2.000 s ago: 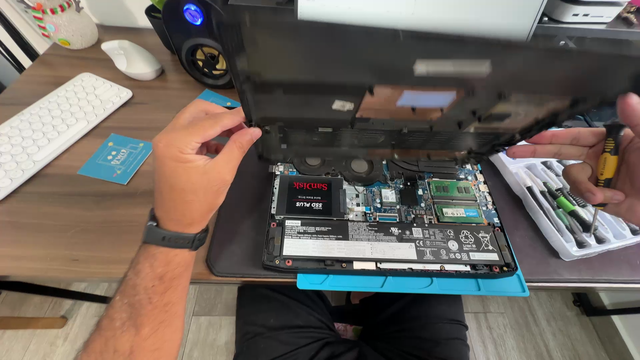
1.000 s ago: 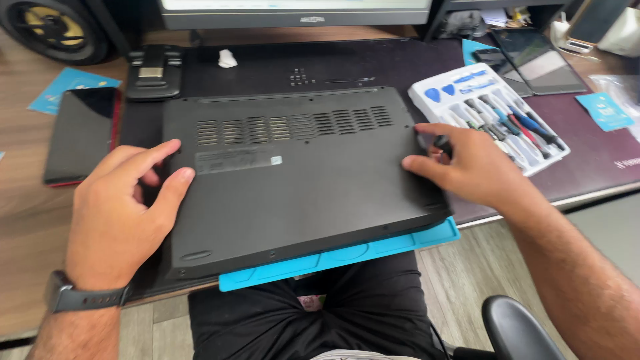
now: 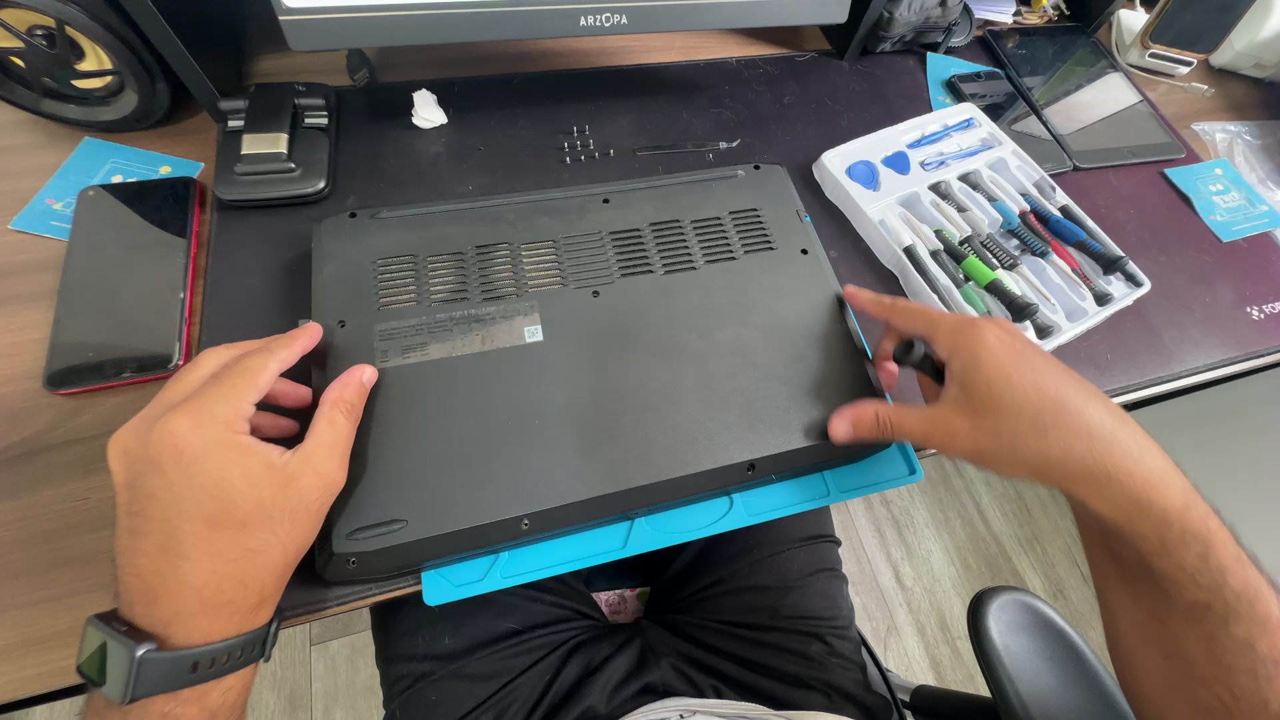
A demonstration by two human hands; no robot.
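A black laptop [image 3: 620, 370] lies upside down on a blue silicone repair mat [image 3: 640, 530], its bottom cover over the insides. My left hand [image 3: 240, 430] rests at the laptop's left edge, thumb on the cover and fingers along the side. At the right edge, my right hand [image 3: 950, 385] has its index finger and thumb by the cover's rim. A screwdriver [image 3: 918, 360] is tucked in that hand, with only its dark end showing. Small screws [image 3: 585, 148] and metal tweezers [image 3: 687, 147] lie behind the laptop.
At the right is a white tool tray [image 3: 850, 200] of screwdrivers and blue pry tools. A red-edged phone [image 3: 125, 285] lies at the left. Behind stand a black folding stand [image 3: 275, 150] and a monitor [image 3: 560, 28]. A tablet [image 3: 1085, 95] sits at the back right.
The bottom cover, held raised in both hands two seconds ago with the drive, battery and boards exposed, now lies down on the laptop. The view has shifted considerably.
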